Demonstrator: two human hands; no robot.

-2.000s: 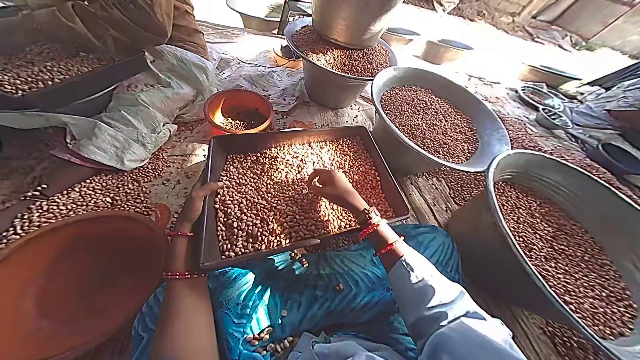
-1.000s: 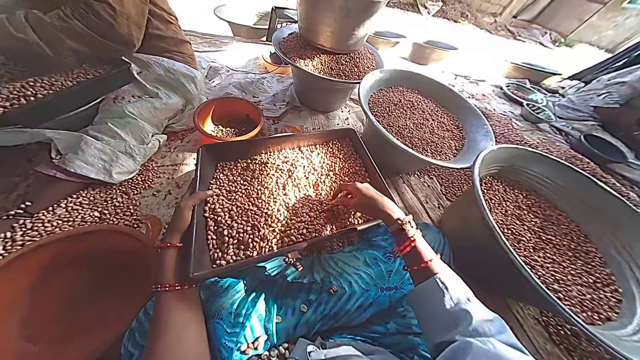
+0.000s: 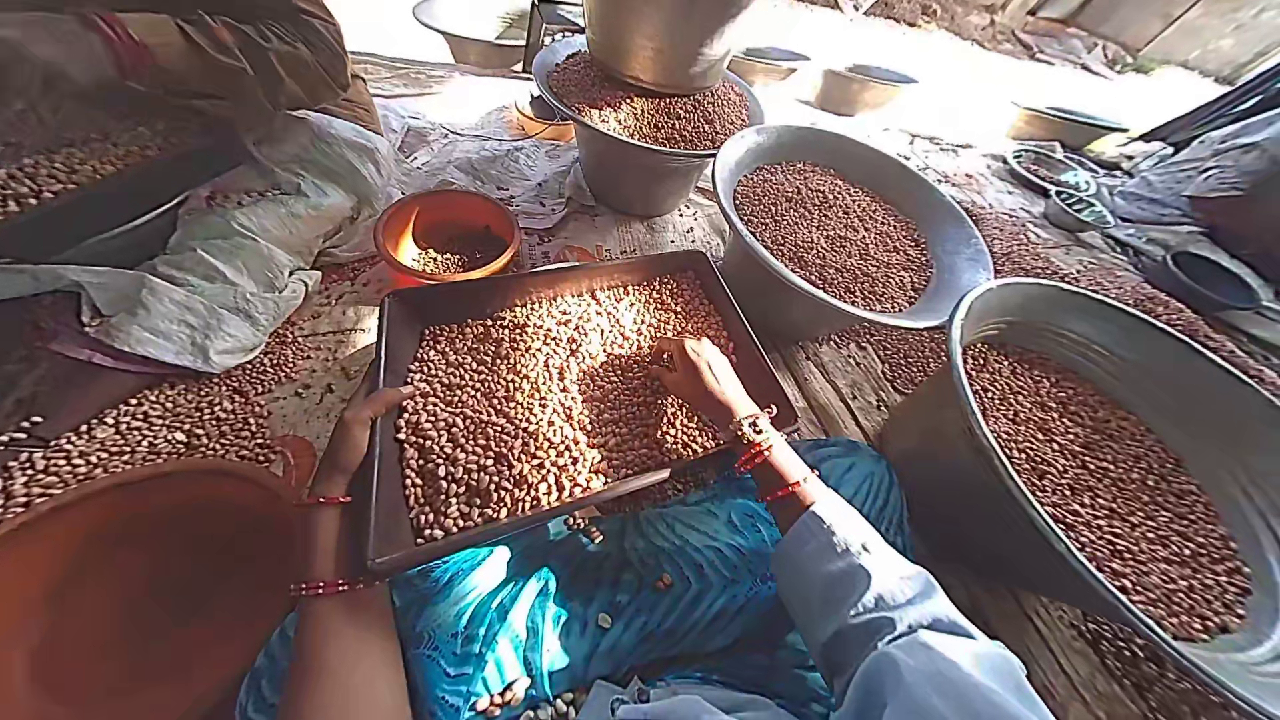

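A dark rectangular tray (image 3: 372, 480) full of brown nuts or seeds (image 3: 500, 410) rests on my lap, over blue patterned cloth (image 3: 640, 600). My left hand (image 3: 362, 425) grips the tray's left rim, thumb over the edge. On the right side of the heap, my right hand (image 3: 700, 375) touches the nuts with its fingers bent together; whether a nut is between the fingertips cannot be seen. Sunlight falls across the middle of the heap. Just beyond the tray's far left corner is an orange bowl (image 3: 395, 235) with some small pieces inside.
Large metal basins (image 3: 965, 255) of nuts stand at the right and behind the tray, one with a metal pot (image 3: 665, 35) on top. An empty-looking orange-brown basin (image 3: 150, 480) is at lower left, beside loose nuts (image 3: 160, 430). Another person (image 3: 300, 60) sits at upper left behind crumpled sheeting (image 3: 250, 270).
My right hand has shifted from the middle of the nuts toward the right side of the tray. My left hand stays at the tray's left rim.
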